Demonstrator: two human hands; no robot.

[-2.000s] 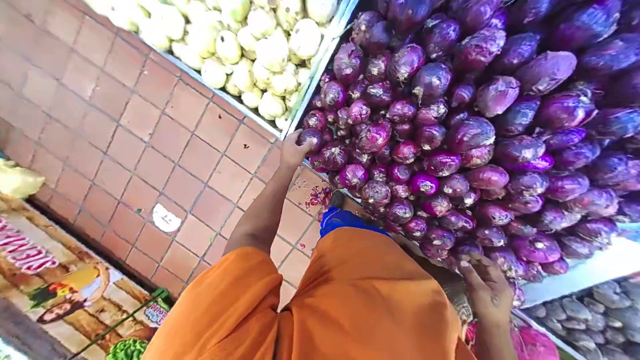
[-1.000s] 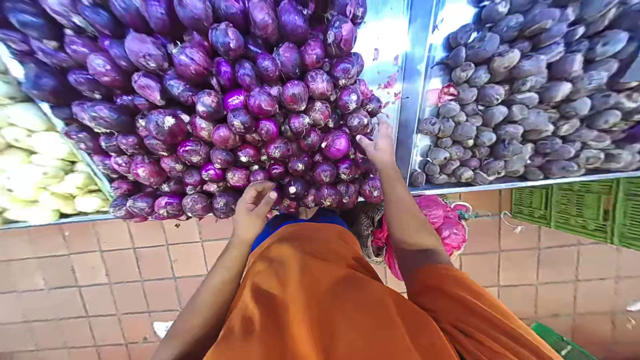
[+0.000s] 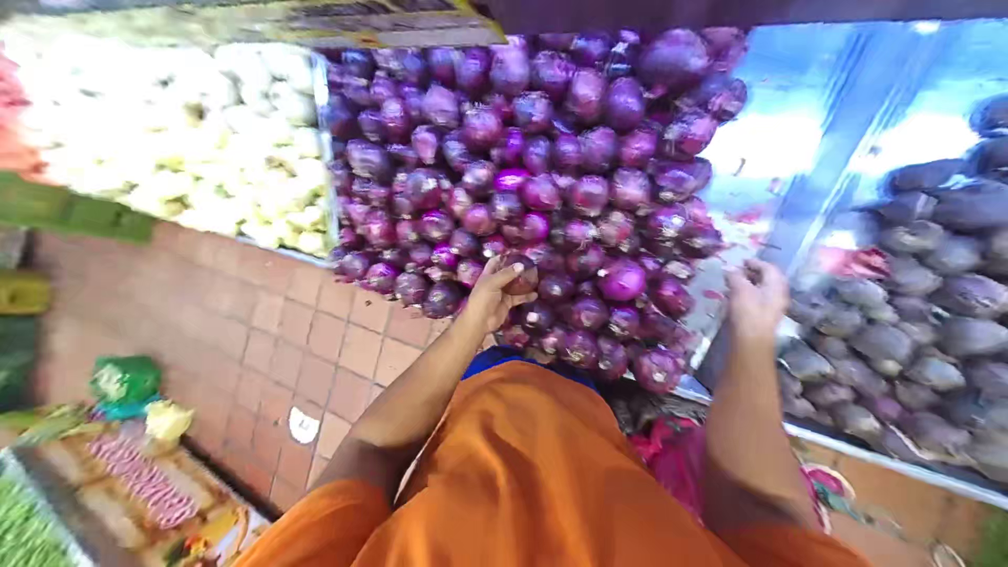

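A heap of red onions [image 3: 551, 189] fills the middle of the display stand. My left hand [image 3: 496, 295], at the heap's front edge, has its fingers closed around a dark red onion [image 3: 520, 276]. To the right of the heap, over the metal strip of the stand, is my right hand [image 3: 756, 295]; it is blurred, its fingers look curled, and whether anything is in them cannot be made out. Loose onion skins [image 3: 748, 214] lie on the shiny metal surface [image 3: 776, 142] beyond it.
Pale vegetables [image 3: 236, 150] lie in the left section, and dark beetroot-like vegetables [image 3: 921, 315] in the right one. A pink mesh bag [image 3: 673, 465] is below the stand's front edge. A dark ledge [image 3: 709, 12] crosses the top. Tiled floor [image 3: 339, 346] shows at left.
The view has swung considerably. My left hand, resting at the heap's edge one second ago, now grips an onion. My right hand has moved from the heap's right edge to over the metal strip.
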